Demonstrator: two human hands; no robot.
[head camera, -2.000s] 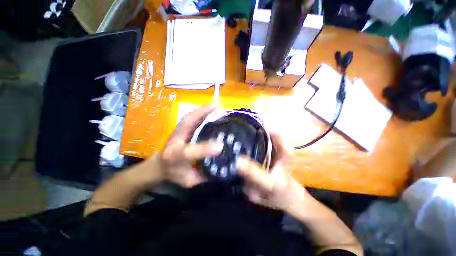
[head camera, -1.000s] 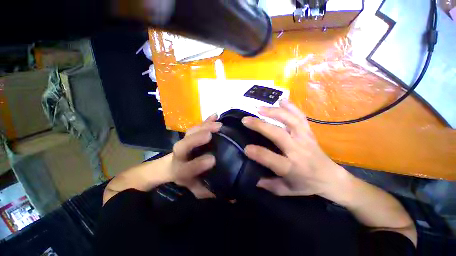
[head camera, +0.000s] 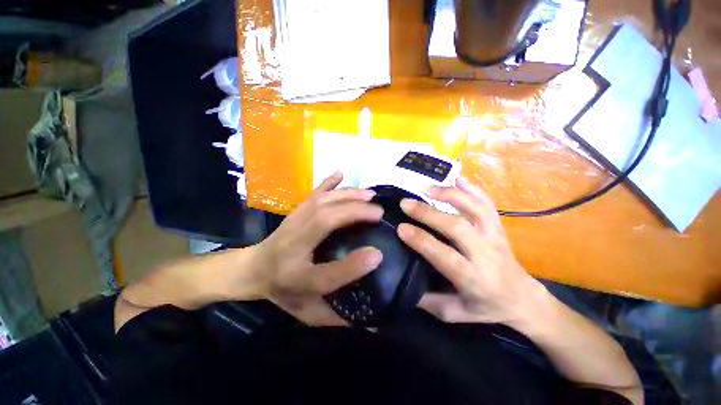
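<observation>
The black ball housing (head camera: 368, 265) is between both hands at the bench's front edge, with speaker holes showing at its lower left. A seam runs across it. The white camera base body (head camera: 387, 162) with a dark lens panel (head camera: 425, 165) lies beyond it on the bench. My left hand (head camera: 316, 249) grips the ball's left side, thumb across the top. My right hand (head camera: 474, 257) grips its right side, fingertips near the seam. The ball's underside is hidden. A black tail cable (head camera: 569, 207) runs right from behind my right hand.
The electric screwdriver (head camera: 494, 32) hangs at the top, in front of the screw feeder (head camera: 506, 71). Paper sheets (head camera: 336, 51) lie at the upper left of the orange bench (head camera: 601, 253). A black bin (head camera: 170, 119) holds several white bodies at left. A white pad (head camera: 648, 119) lies at right.
The ball has been turned in my hands, so its speaker holes now face the lower left. My left thumb has moved across its top. The screwdriver looks farther away, and the view has shifted.
</observation>
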